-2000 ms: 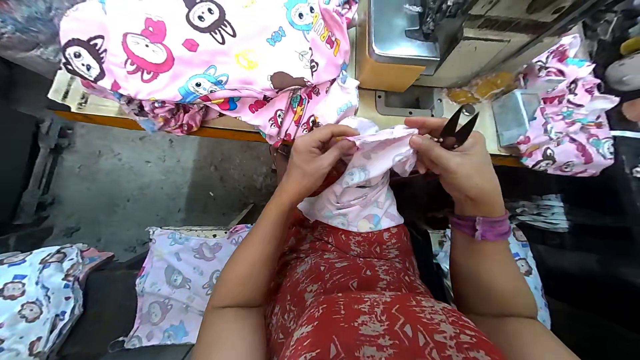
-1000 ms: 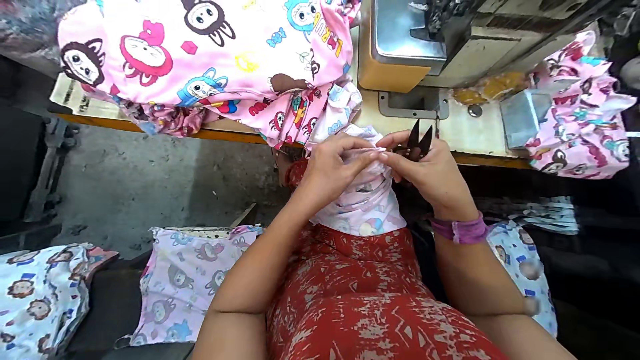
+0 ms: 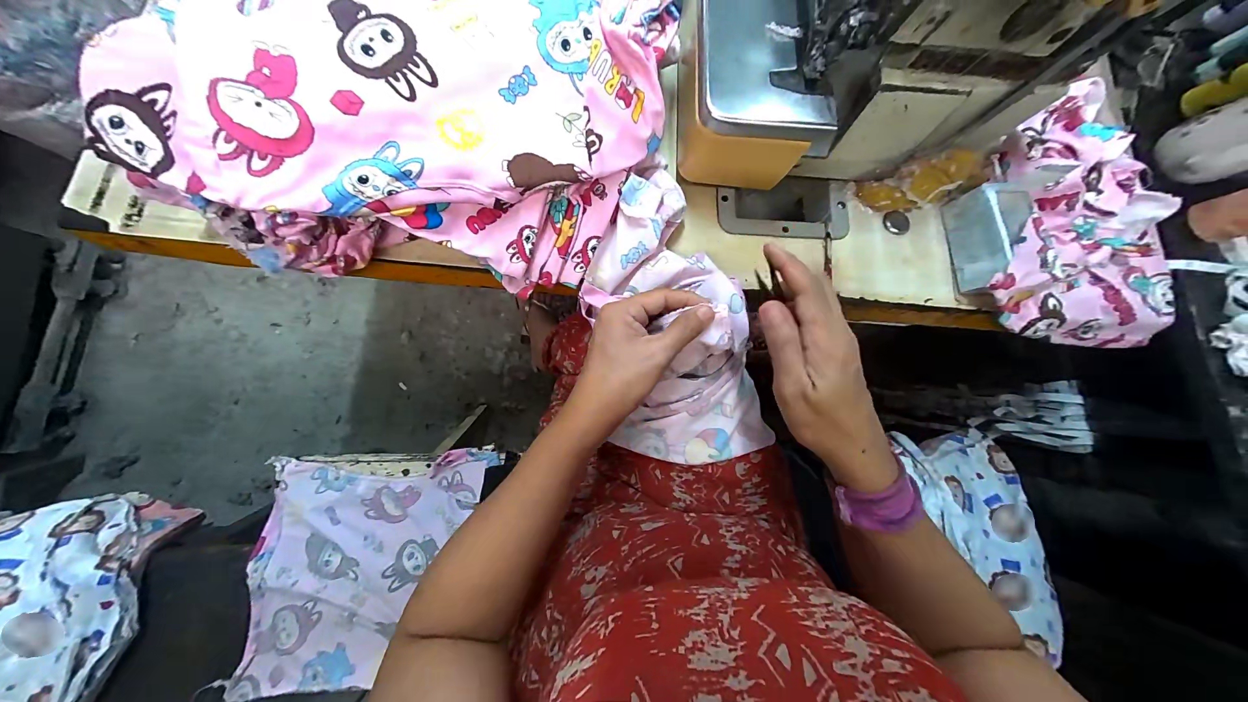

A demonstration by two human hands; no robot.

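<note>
Pale pink printed fabric (image 3: 682, 409) lies bunched over my lap, its upper end reaching the table edge. My left hand (image 3: 648, 341) pinches a fold of it between thumb and fingers. Just right of the fabric is my right hand (image 3: 819, 361), fingers extended, a purple band at its wrist. Dark pointed blades, apparently thread snips (image 3: 770, 283), show between its thumb and fingers; their handles are hidden behind the hand.
A sewing machine (image 3: 760, 88) stands on the table (image 3: 897, 263). Pink character-print fabric (image 3: 322, 117) covers the table's left part. More pink fabric (image 3: 1082, 234) hangs at the right beside a clear box (image 3: 985, 234). Fabric pieces (image 3: 341, 575) lie at lower left.
My right hand has moved away from my left hand and the fabric, to the right. The snips' blades, plainly visible above the hand before, are now mostly behind its fingers.
</note>
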